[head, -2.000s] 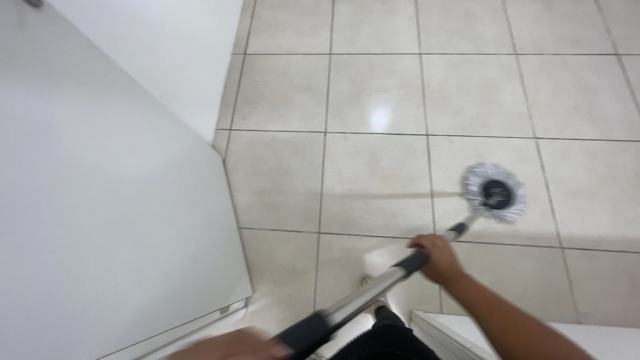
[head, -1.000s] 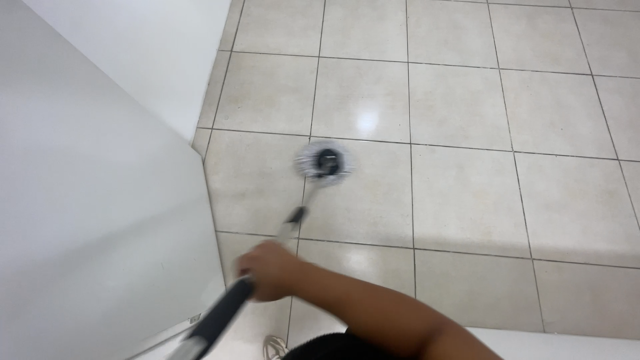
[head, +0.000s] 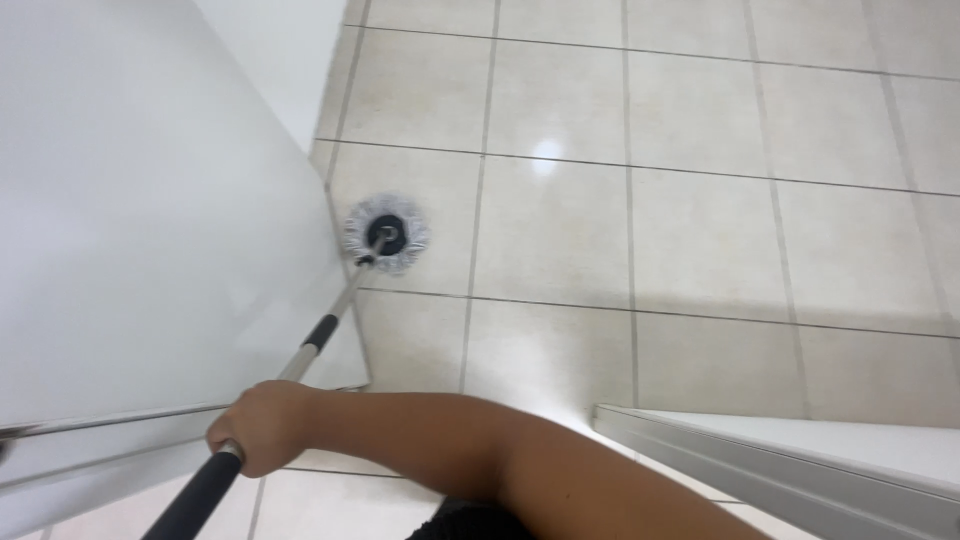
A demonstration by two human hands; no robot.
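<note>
My right hand [head: 262, 427] is closed around the metal pole of a spin mop [head: 386, 234], just above its black foam grip [head: 191, 499] at the lower left. The pole slants up and to the right to a round head with a black centre and a grey-white fringe. That head rests on the tiled floor [head: 555, 232], close beside the edge of a white door [head: 165, 225]. The fringe is slightly blurred. My left hand is out of the frame.
A white wall [head: 277, 60] rises at the upper left behind the door. At the lower right stands a white door frame [head: 750, 465]. Light-coloured tiles with dark joints run across the floor, with a light reflection on them.
The mop head has moved left across the tiles, from right of centre to beside the door. My left hand, seen on the pole two seconds ago, has left the view.
</note>
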